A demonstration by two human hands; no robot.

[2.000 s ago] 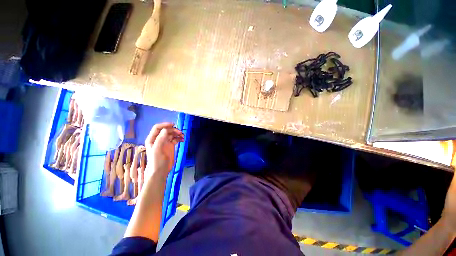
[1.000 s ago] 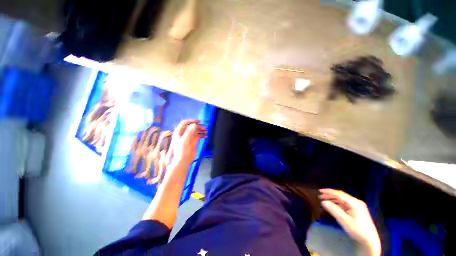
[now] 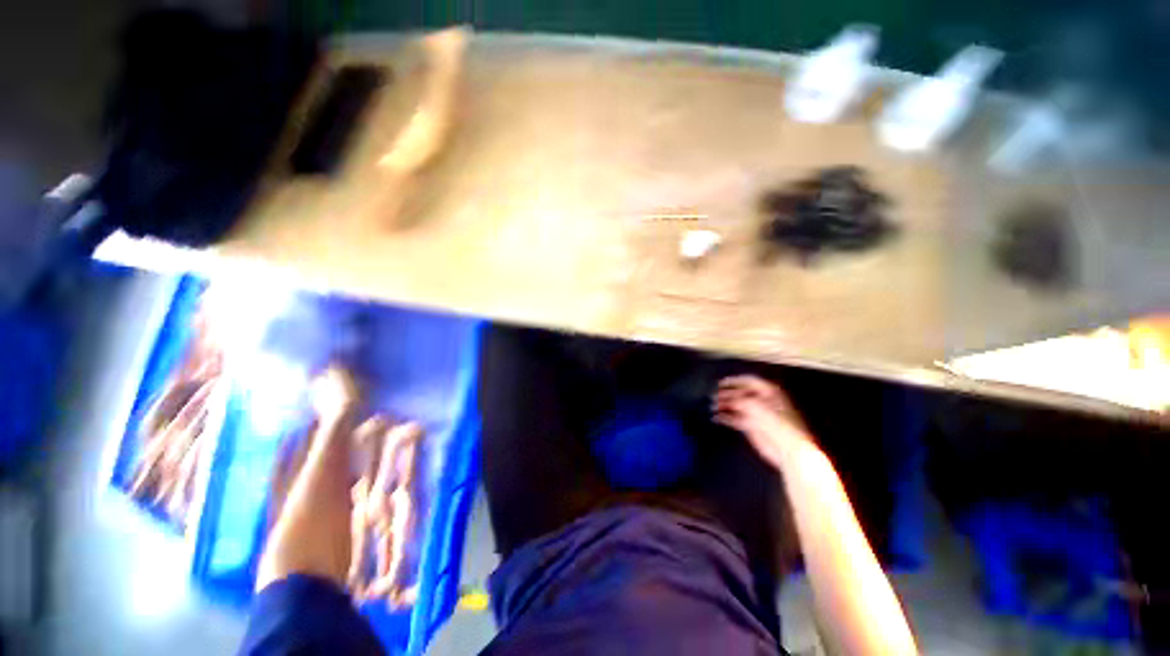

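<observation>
My left hand [image 3: 336, 397] is blurred and reaches into the blue crate [image 3: 452, 493] at lower left, over the tan leg-shaped pieces [image 3: 382, 493]; I cannot tell whether it grips one. My right hand [image 3: 757, 413] is below the bench edge in front of my body, fingers loosely curled, with nothing visible in it. One tan leg piece [image 3: 426, 122] lies on the bench at upper left. A white dab [image 3: 699, 244] is on the cardboard pad [image 3: 667, 285], left of the black fittings pile [image 3: 828, 215].
A black phone [image 3: 338, 119] and a dark mass [image 3: 193, 122] are at upper left. Two white bottles [image 3: 831, 80] lie at the back right. A bright opening [image 3: 1059, 369] is at right. Another crate is at far left, and a blue stool [image 3: 1046, 564] at lower right.
My left hand has moved left and deeper over the crate. My right hand, out of clear view at first, has come in from the right toward my body. The view has shifted.
</observation>
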